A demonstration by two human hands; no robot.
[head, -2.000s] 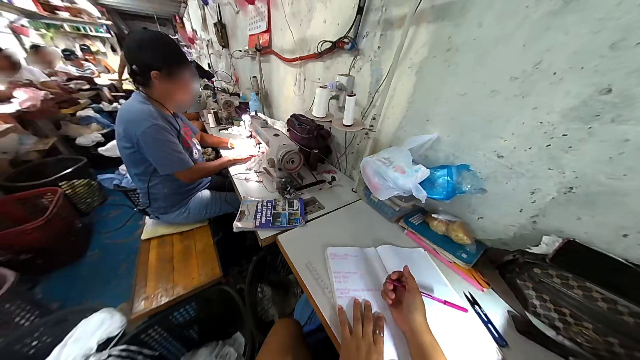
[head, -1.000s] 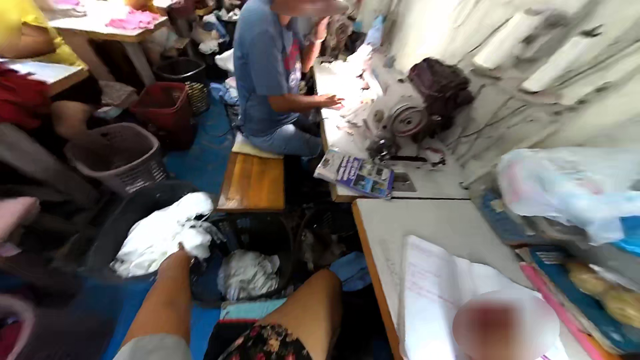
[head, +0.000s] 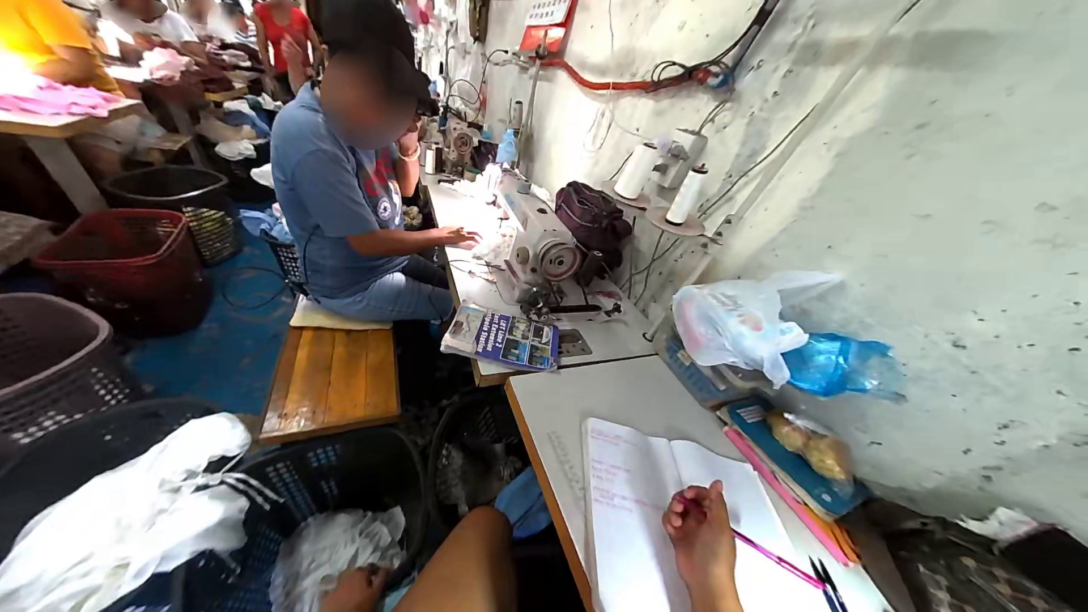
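My right hand rests over the open notebook, its fingers curled around a pink pen whose shaft points to the lower right. Handwriting covers part of the left page. Low in the view, my left hand is partly cut off by the frame edge, beside white sheer material in a black plastic basket; whether it grips the material is unclear. A larger white cloth lies over the basket to the left. Dark-handled snips or scissors lie right of the notebook.
A person in a blue shirt sits on a wooden bench at a sewing machine. Thread cones stand behind it. A plastic bag, blue bottle and stacked notebooks line the wall. Red basket at left.
Two seconds ago my left hand lay on the notebook; one second ago it was at the white cloth in the left basket. Now it is lower and nearer the middle basket. The view has swung.
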